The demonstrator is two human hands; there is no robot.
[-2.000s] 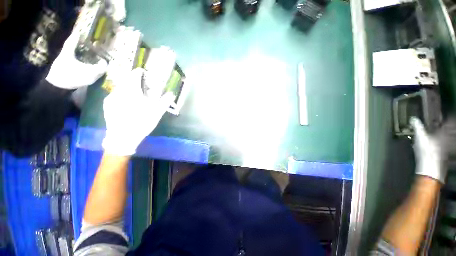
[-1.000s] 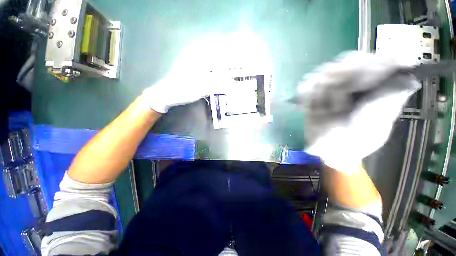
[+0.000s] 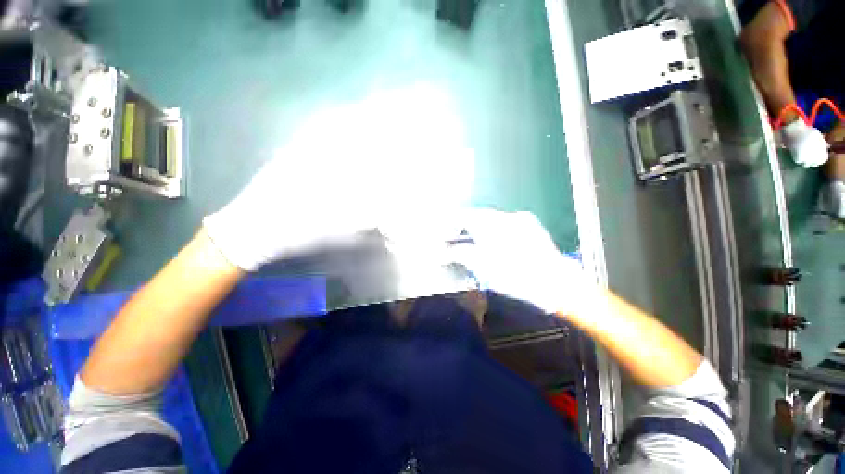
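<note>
My left hand [image 3: 287, 204], in a white glove, reaches from the left into strong glare above the bench's near edge. Its fingers are washed out. My right hand [image 3: 523, 259], also white-gloved, reaches in from the right. Between them is a washed-out pale metal frame [image 3: 422, 264], with only small dark marks showing near the right fingers. The glare hides how either hand touches it. No hand tool can be made out.
An assembled unit [image 3: 139, 143] stands at the bench's left, with another metal unit [image 3: 79, 255] nearer me. Blue tape [image 3: 250, 304] lines the near edge. On the right track are a white-topped unit [image 3: 639, 63] and a dark-windowed frame [image 3: 662, 139]. Another person's gloved hand [image 3: 804, 143] is far right.
My right hand has come left from over the right rail to beside my left hand. The dark blurred item near it no longer shows. A second unit now shows at left.
</note>
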